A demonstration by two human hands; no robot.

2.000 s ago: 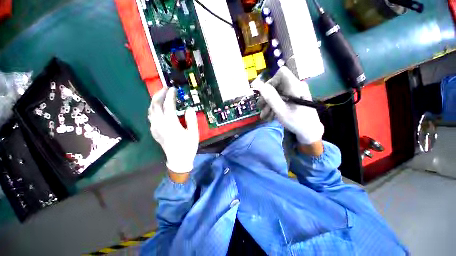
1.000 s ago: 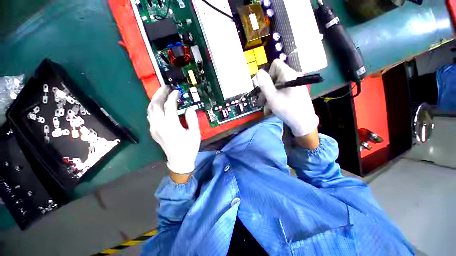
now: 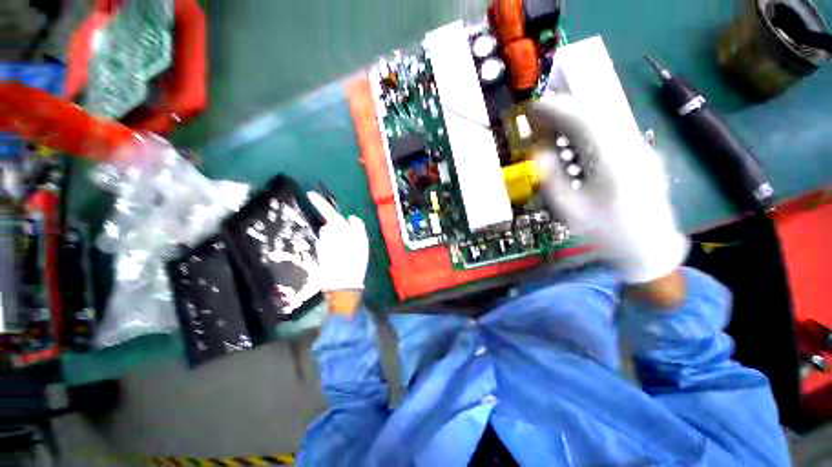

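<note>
The green power board lies parts side up on a red-orange pad. Pale heat sinks stand on it, with a yellow block between them. My gloved right hand is over the board's right part, strongly blurred; its fingers and anything in them cannot be made out. My gloved left hand is at the right edge of the black parts tray of silvery bits. A small dark thing shows at its fingertips; whether it is held cannot be told.
The electric screwdriver lies right of the board. A metal can stands beyond it. A second black tray and crumpled clear plastic lie left. Another board on red is at upper left. A red-lined bin is at right.
The view has shifted left. My left hand has left the board's lower left edge for the parts tray. My right hand has risen over the board; the black pen no longer shows clearly in it.
</note>
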